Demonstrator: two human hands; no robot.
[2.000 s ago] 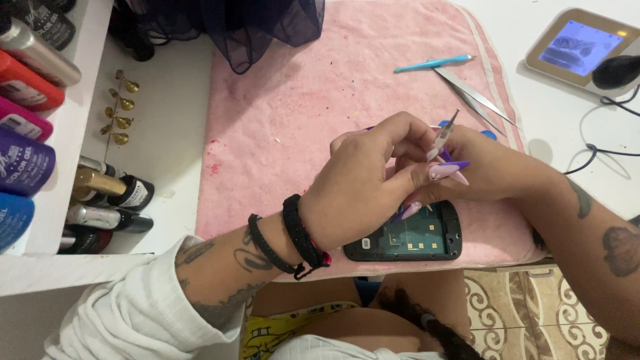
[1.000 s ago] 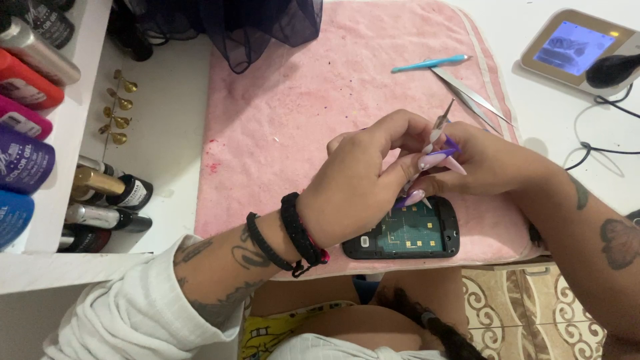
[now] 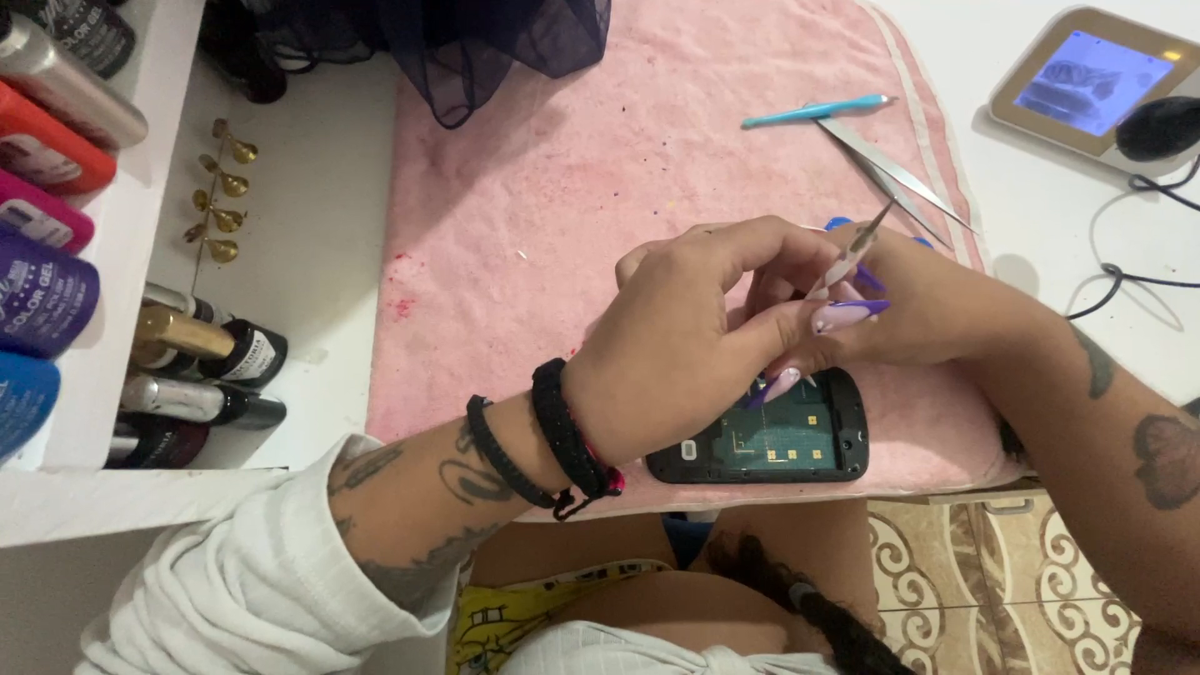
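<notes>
My left hand (image 3: pixel 698 323), with black bracelets at the wrist, meets my right hand (image 3: pixel 905 295) above the lower part of a pink towel. A slim tool with a pale handle and a pointed metal tip (image 3: pixel 853 248) rises from between the fingers; which hand grips it, I cannot tell. Both hands partly cover a black phone housing with a green circuit board (image 3: pixel 783 441), lying on the towel near its front edge. Beyond the hands lie metal tweezers (image 3: pixel 891 173) and a light-blue pen-like tool (image 3: pixel 820 112). The right fingers are mostly hidden.
The pink towel (image 3: pixel 525 187) spreads over a white table. A device with a lit screen (image 3: pixel 1092 80) and a black cable (image 3: pixel 1158 281) are at the right. Dark tulle (image 3: pixel 506 47) lies at the back. On the left, a shelf holds several polish bottles (image 3: pixel 42 291), beside a golden ornament (image 3: pixel 220 202).
</notes>
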